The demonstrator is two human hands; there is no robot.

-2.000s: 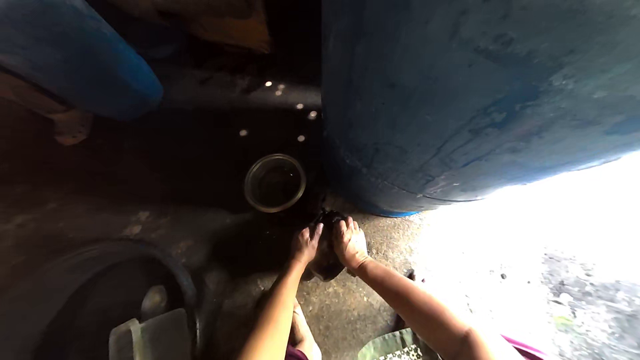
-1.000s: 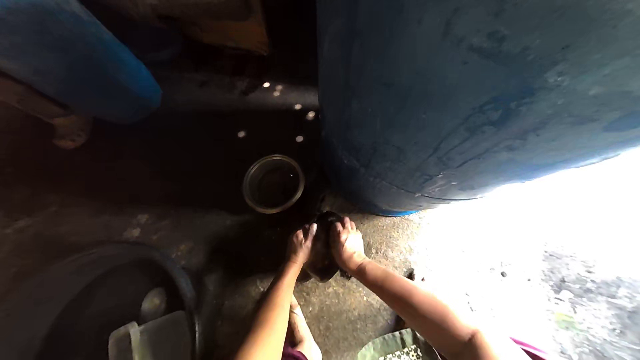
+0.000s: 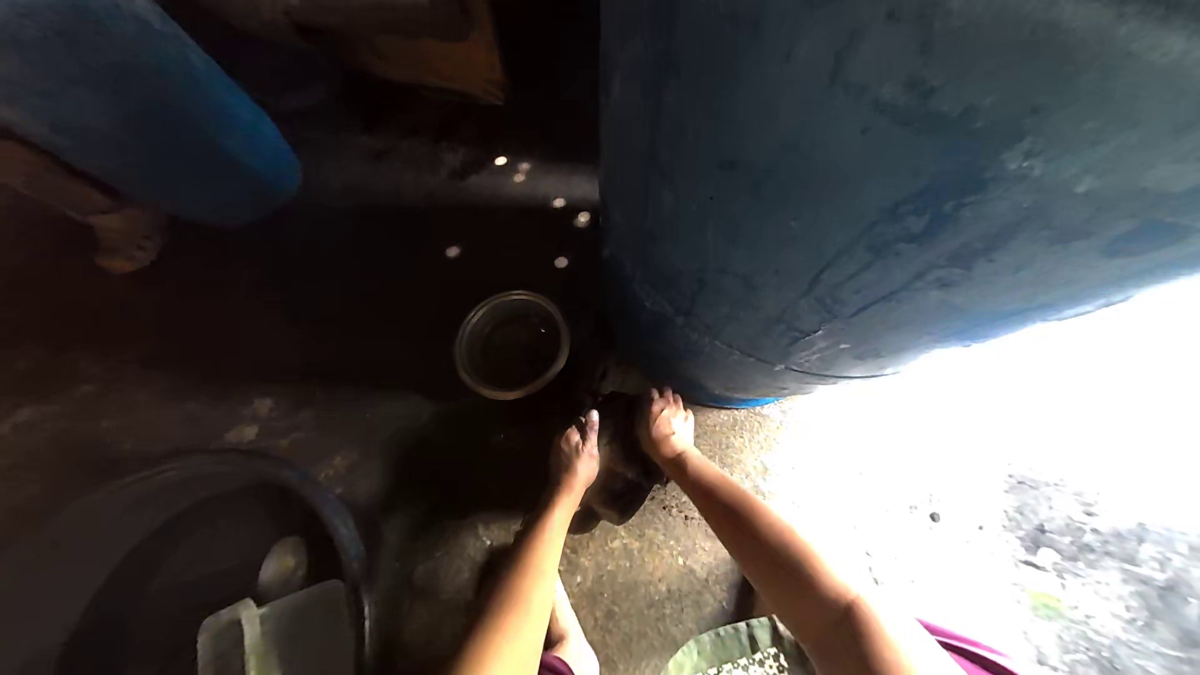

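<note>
Low in the middle of the view, a dark brown lump of wet-looking material [image 3: 623,469], perhaps clay, lies on the concrete floor. My left hand [image 3: 577,455] rests against its left side with the thumb raised. On its upper right side is my right hand [image 3: 667,424], fingers bent, close to the base of a large blue drum [image 3: 844,206]. Whether either hand grips the lump is hard to tell in the shadow. A round bowl with a pale rim [image 3: 512,345] stands just beyond my left hand.
At the lower left is a large dark basin [image 3: 352,534] holding a pale plastic container [image 3: 305,628] and a rounded object. Another blue drum [image 3: 187,122] lies at the upper left, beside a person's foot [image 3: 127,239]. A green cloth or bag [image 3: 722,647] is near my right forearm.
My hands have moved slightly farther apart on the dark lump, and more of it shows between them. The bowl and the drums have stayed put.
</note>
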